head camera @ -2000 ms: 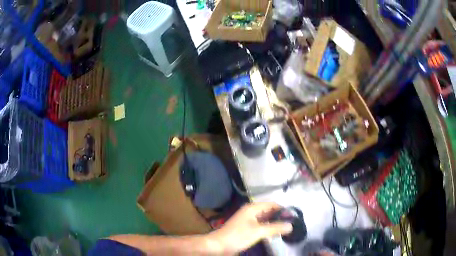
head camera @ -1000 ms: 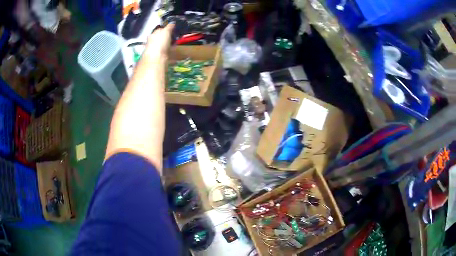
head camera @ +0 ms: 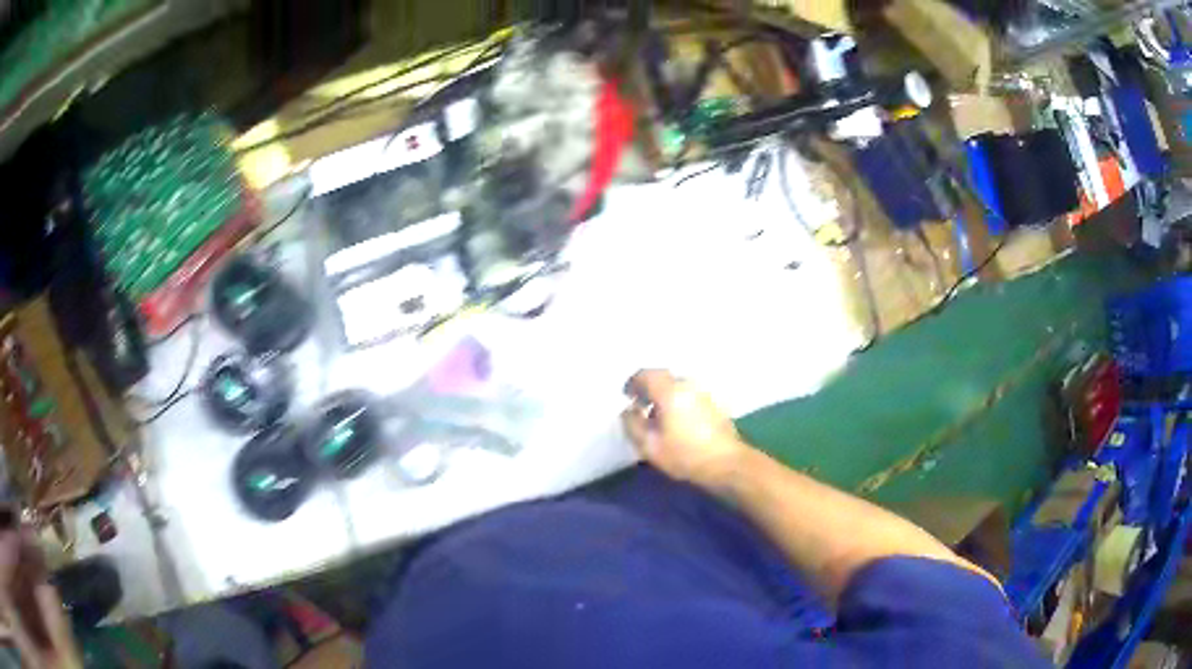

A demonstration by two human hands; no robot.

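My right hand (head camera: pixel 680 425) is over the white bench top (head camera: pixel 654 288) near its front edge, fingers curled; whether it holds something small cannot be told. A blurred skin-toned shape at the left edge, probably my left hand (head camera: pixel 24 582), is cut off, and its fingers cannot be made out. Several black cylindrical speaker bodies (head camera: pixel 271 473) stand grouped on the left part of the bench, open ends up, with green showing inside.
A grey cloth with a pink patch (head camera: pixel 460 367) lies beside the speakers. Green circuit boards (head camera: pixel 170 196) are piled at the upper left. A cardboard box (head camera: pixel 59 405) of parts is at the left. Metal blocks (head camera: pixel 392 248) stand behind. Blue crates (head camera: pixel 1157 353) are at the right.
The view has swung far to the right along the bench. The outstretched left arm has left the middle of the picture. My right hand has come into view, and so have the grouped speaker bodies.
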